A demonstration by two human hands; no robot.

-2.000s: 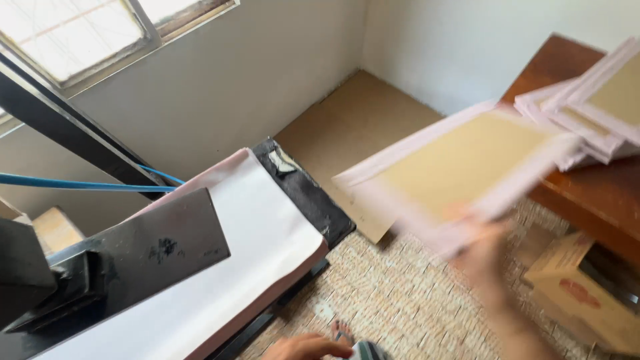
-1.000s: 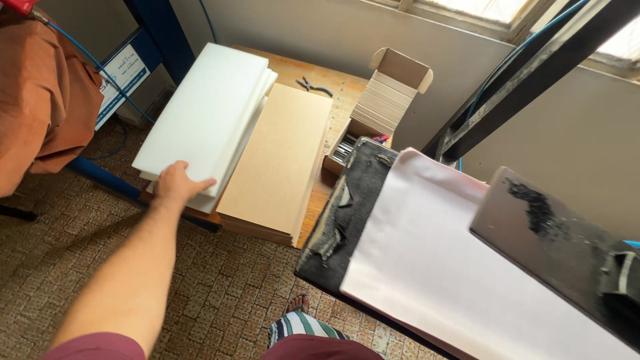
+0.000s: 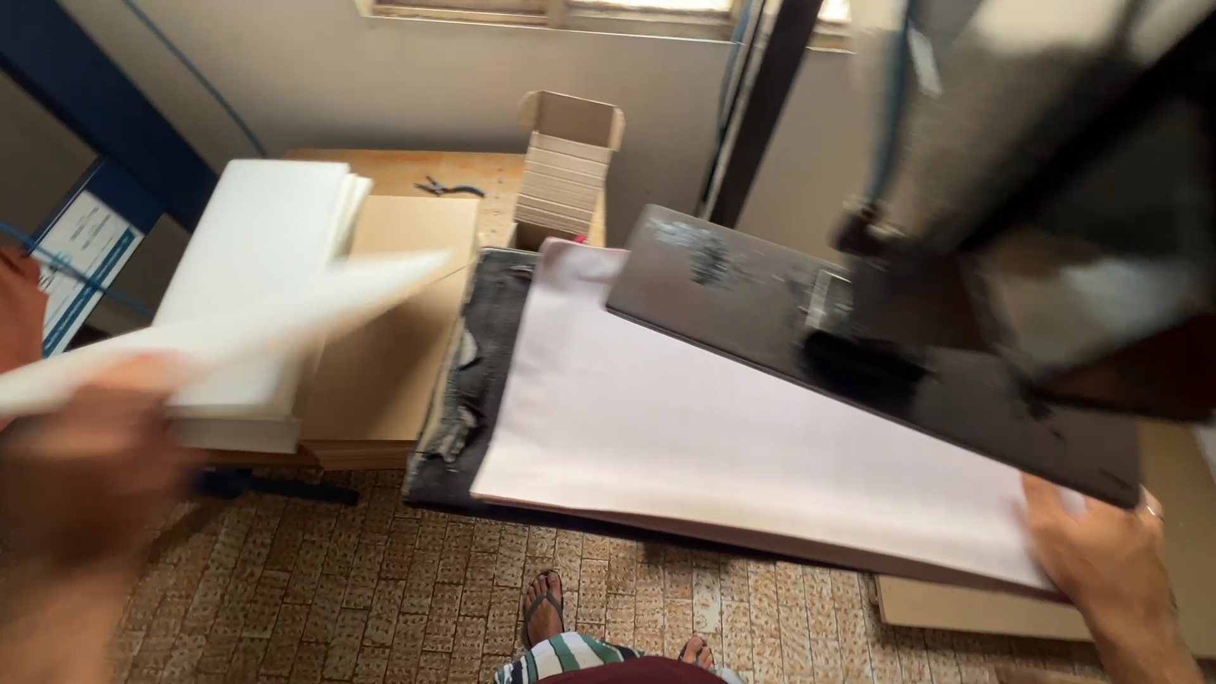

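Note:
My left hand (image 3: 104, 446), blurred by motion, grips a white foam sheet (image 3: 275, 309) that is lifted at a slant. Beneath and behind it lies a stack of white foam sheets (image 3: 256, 223), beside a stack of tan boards (image 3: 418, 223). At the right, my right hand (image 3: 1102, 551) is at the end of a long press bed covered with pale pink cloth (image 3: 741, 437). A dark metal plate (image 3: 722, 304) hangs over the bed and hides part of that hand's fingers, so what they hold cannot be told.
On the wooden table (image 3: 332, 159) are pliers (image 3: 448, 188) and an opened cardboard box (image 3: 570, 180). Blurred machine parts (image 3: 950, 285) fill the upper right. A tan board (image 3: 988, 608) lies below the bed's right end. A blue metal frame (image 3: 104, 95) stands at left.
My left hand has lifted a white sheet from the stack it was touching. My right hand, out of view a second ago, is at the bed's right end. The view has swung right since then.

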